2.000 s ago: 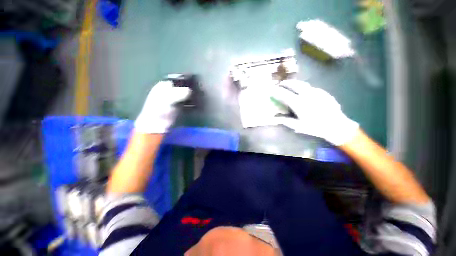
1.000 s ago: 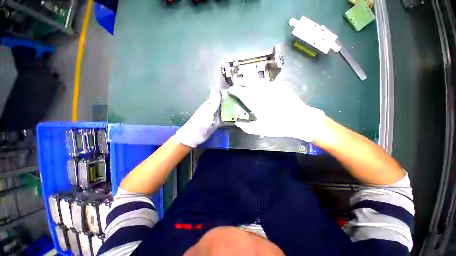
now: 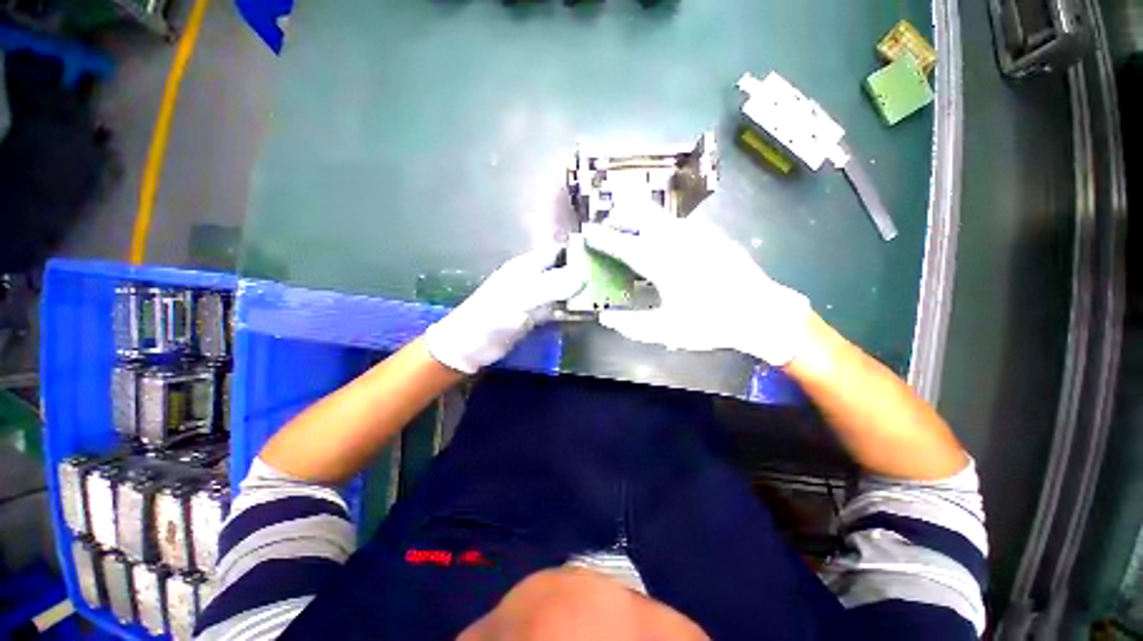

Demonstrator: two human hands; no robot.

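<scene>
A silvery metal frame (image 3: 646, 175) lies on the green bench in front of me, its open far end showing. A light-green square piece (image 3: 602, 283) sits at its near end between my hands. My left hand (image 3: 508, 307), in a white glove, has its fingers on the left edge of the green piece. My right hand (image 3: 702, 282), also gloved in white, lies over the right side of the frame and the green piece, fingers and thumb around it. The hands hide much of the frame's near part.
A silvery plate (image 3: 792, 118) with an olive-yellow block (image 3: 766, 149) and a flat steel bar (image 3: 871, 200) lie at right. Another green block (image 3: 899, 89) and a yellow block (image 3: 908, 46) are by the rail. A blue tote (image 3: 75, 376) of units stands at left.
Since two seconds ago, my left hand has let go of a dark object at left and come to the green piece. In the last second both hands have stayed around the workpiece.
</scene>
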